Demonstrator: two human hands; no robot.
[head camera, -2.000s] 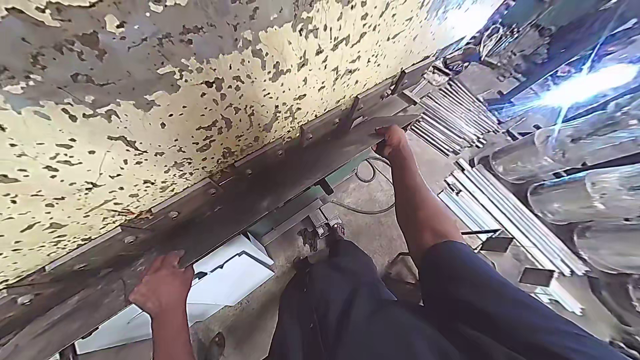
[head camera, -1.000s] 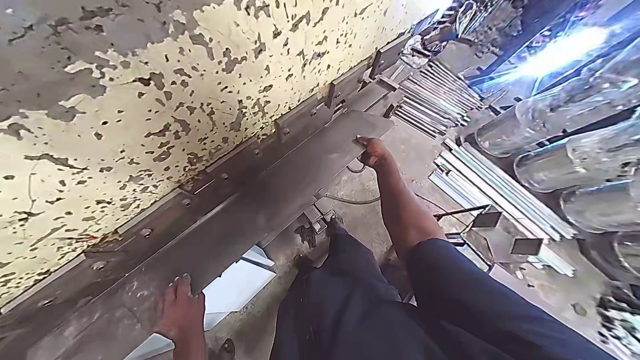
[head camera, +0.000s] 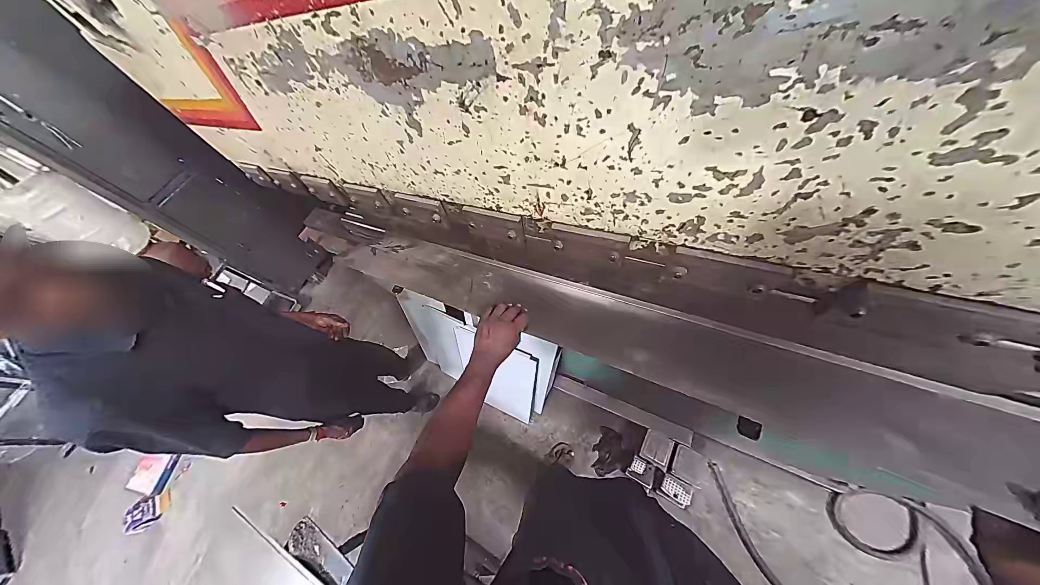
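A long grey metal sheet lies along the bed of a large machine, probably a press brake, below its bolted dark clamping bar. My left hand is on the sheet's near edge, fingers bent over the top face. Only part of my right hand shows at the lower right corner, close to the near edge; its grip is cut off by the frame. Below my left hand, white sheet panels lean under the bed.
A co-worker in dark clothes stands at the left, hands apart from mine. A foot pedal and a coiled cable lie on the floor below the machine. The machine's upper beam has peeling cream paint. A dark metal column rises at the left.
The view has swung far left, bringing the co-worker into sight and my right hand to the frame's edge. My left hand stays at the sheet's near edge.
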